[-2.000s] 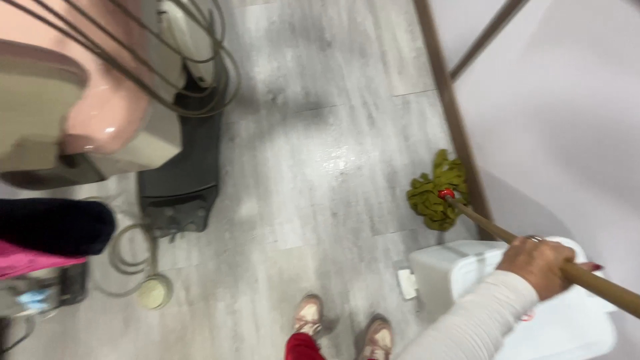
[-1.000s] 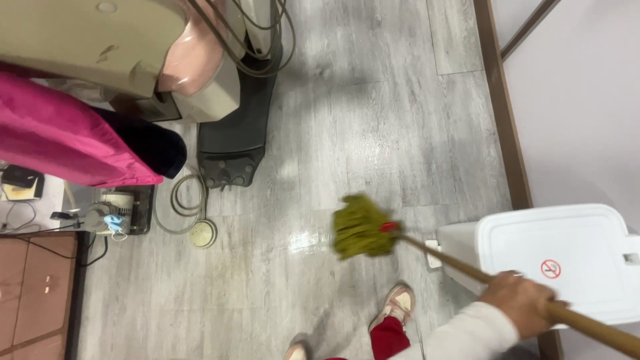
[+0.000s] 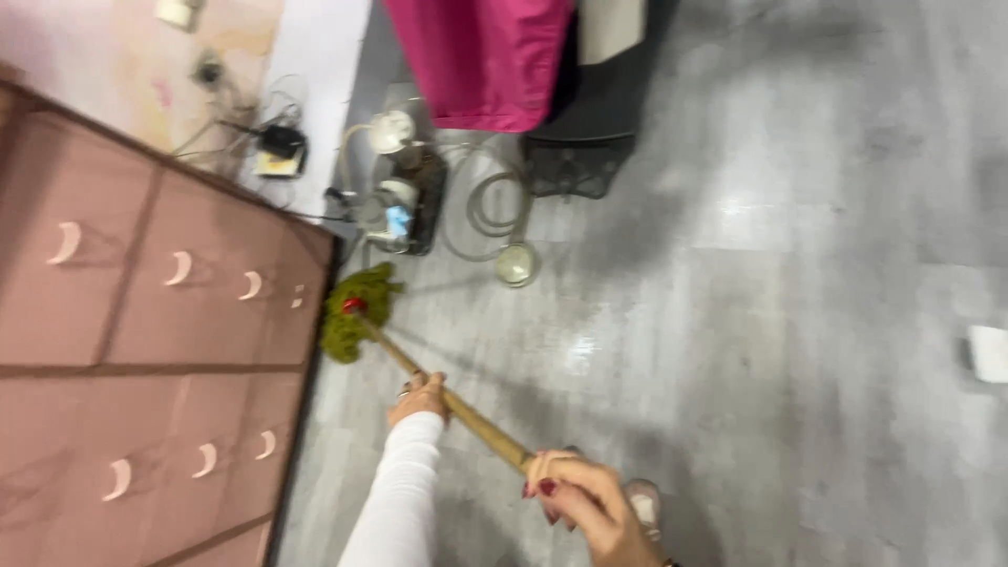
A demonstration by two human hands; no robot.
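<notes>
A string mop has a green yarn head [image 3: 374, 287] with a red socket, lying on the floor against the base of the pink drawer cabinet. Its wooden handle [image 3: 488, 431] slants down to the right. My left hand [image 3: 421, 399], in a white sleeve and with a ring, is closed around the middle of the handle. Nearer the body, my right hand [image 3: 579, 492], with dark red nails, grips the upper part of the handle. The far end of the handle is hidden by the right hand.
The pink drawer cabinet [image 3: 228, 307] fills the left. Beyond the mop are a dark device [image 3: 425, 205] with cables, a round foot pedal [image 3: 516, 264] with coiled hose, and a black base [image 3: 583, 161] under magenta fabric [image 3: 496, 63]. My shoe [image 3: 644, 504] shows below; a white object [image 3: 988, 354] lies at right.
The mop head has moved left across the floor, from near the wall and white bin to the cabinet. My right hand has come into view on the handle. The view has swung left.
</notes>
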